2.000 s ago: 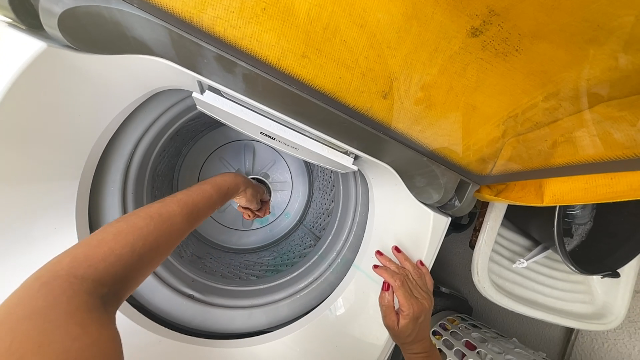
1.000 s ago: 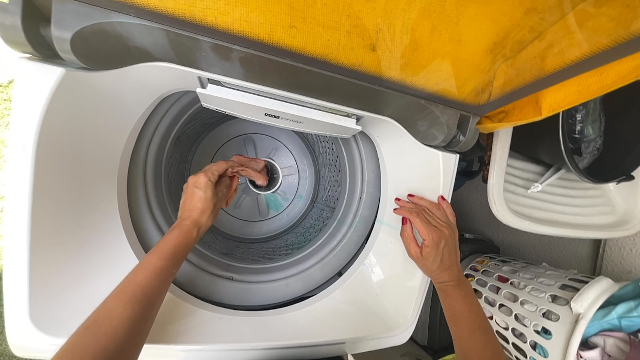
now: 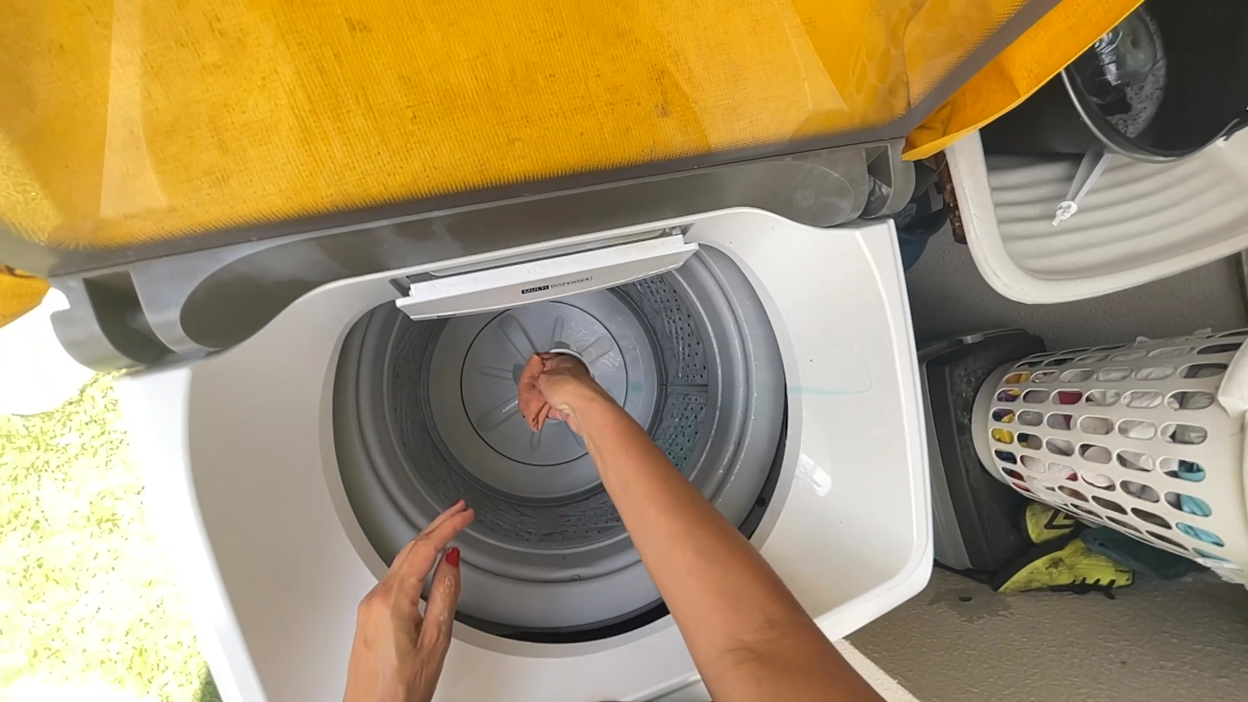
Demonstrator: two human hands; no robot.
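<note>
An open top-loading washing machine [image 3: 858, 390] has a grey drum [image 3: 429, 458] with a ribbed disc [image 3: 487, 380] at its bottom. My right hand [image 3: 565, 390] reaches inside, over the disc's centre, with its fingers closed on a small orange-brown cloth [image 3: 533, 395]. The hand partly hides a white ring [image 3: 567, 353] at the centre. My left hand [image 3: 414, 595], fingers apart and empty, is over the near left rim of the opening. A white dispenser panel [image 3: 546, 278] spans the far side of the opening.
Behind the drum stands the raised lid with a yellow cover [image 3: 487, 107]. To the right are a white basin [image 3: 1014, 273] with a black container [image 3: 1189, 88], a white perforated laundry basket [image 3: 1102, 419] holding clothes, and a yellow shoe [image 3: 1068, 567] on the floor. Grass [image 3: 78, 546] shows at left.
My left hand has left the drum's centre for the near left rim. My right hand has moved from the machine's right side into the drum and now has the cloth. The view has shifted.
</note>
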